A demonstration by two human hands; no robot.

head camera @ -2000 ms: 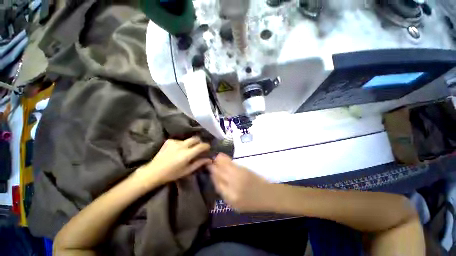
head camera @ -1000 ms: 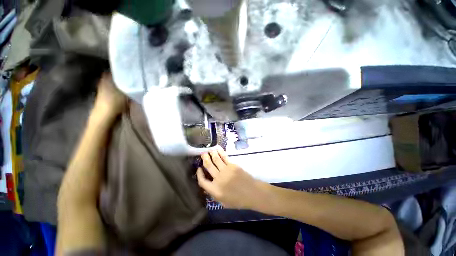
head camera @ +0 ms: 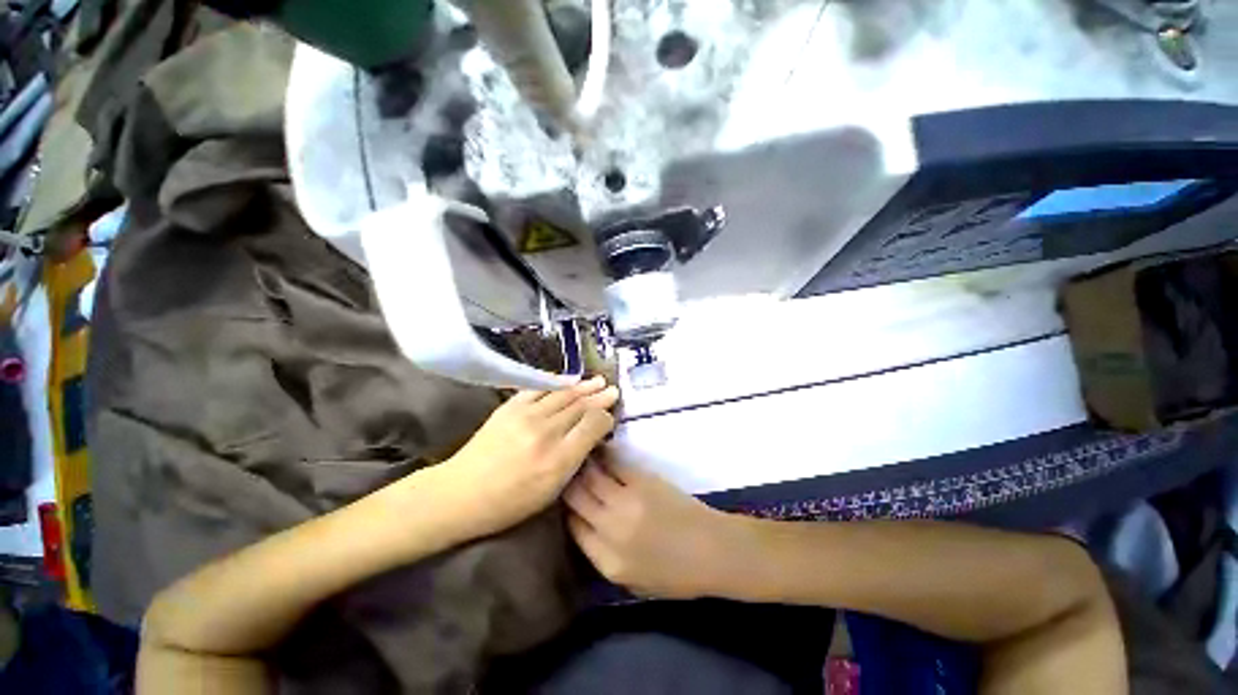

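Observation:
The brown-olive garment lies in large folds left of and in front of the white sewing machine head. A narrow edge of it runs under the needle area, partly behind the white curved guard. My left hand lies on the fabric, fingertips just in front of the needle area. My right hand is just below it, fingers bent and closed on the fabric edge near the table front. The fingertips of the right hand are partly hidden.
A control panel with a lit blue screen is at right. An open brown carton with dark cloth stands on the table's right. A measuring tape runs along the front edge. A green holder is above. A yellow frame is at left.
My left hand has come from the far left folds back to the needle area. My right hand has moved slightly down and right. The fabric has shifted, and the view has moved.

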